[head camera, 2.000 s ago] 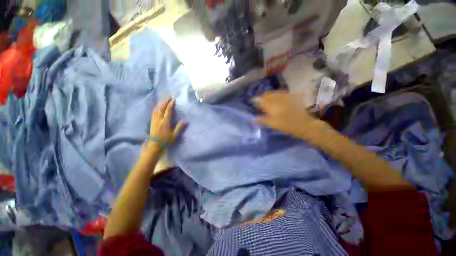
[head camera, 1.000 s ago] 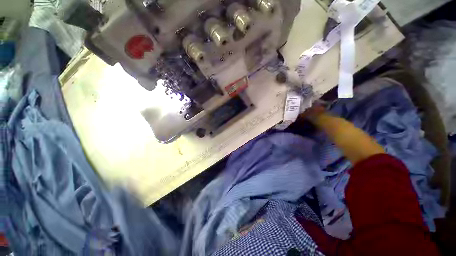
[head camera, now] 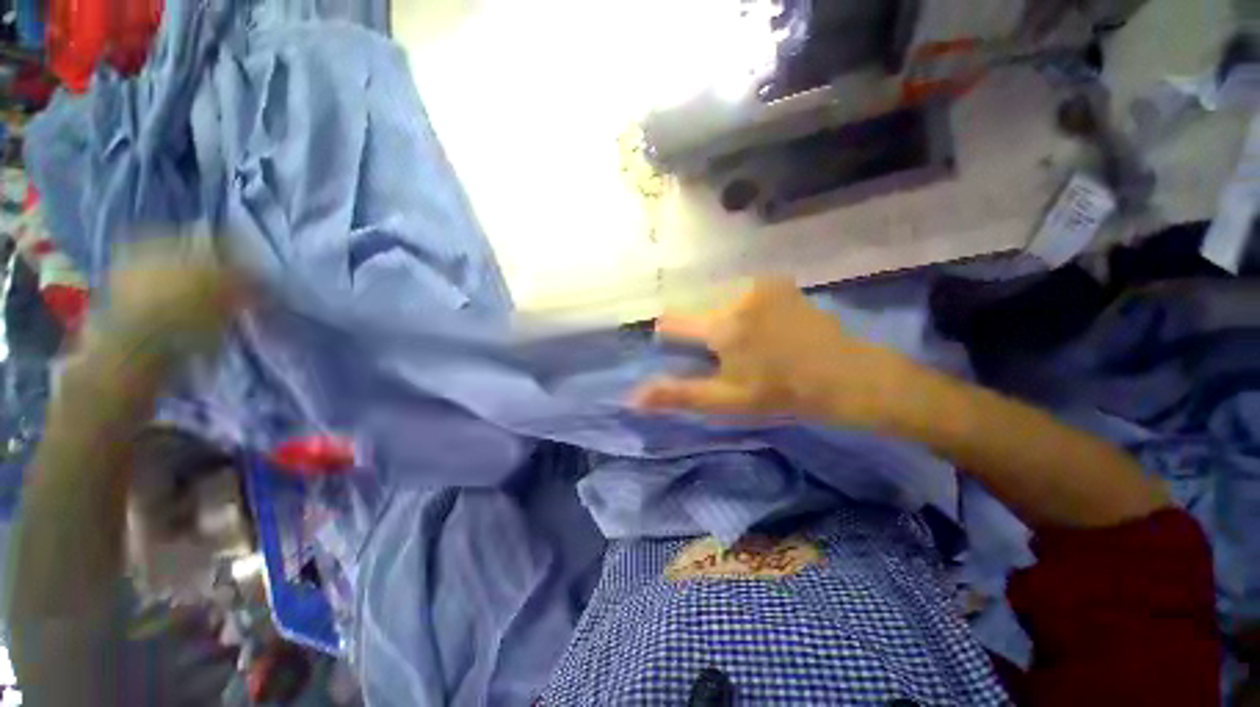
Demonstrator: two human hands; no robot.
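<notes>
A light blue striped cloth panel (head camera: 456, 373) is stretched across the front of the pale machine table (head camera: 580, 263), partly over my lap. My left hand (head camera: 173, 297), strongly blurred, is at the panel's left end, out at the far left. It seems to grip the cloth, but the blur hides the fingers. My right hand (head camera: 760, 352) is at the panel's middle, near the table's front edge, with thumb and fingers apart over the cloth. The machine's dark base plate (head camera: 857, 163) lies beyond it, under bright glare.
A heap of blue garments (head camera: 332, 152) lies at left, a red plastic bag (head camera: 104, 35) behind it. A blue basket (head camera: 297, 594) is at lower left. Cut pieces (head camera: 1175, 359) lie at right. A printed label strip (head camera: 1075, 221) hangs over the table edge.
The view has shifted, cutting off the machine head. My left hand has come into view at far left. My right hand has moved from beside the label strip to the cloth at centre, now stretched leftward.
</notes>
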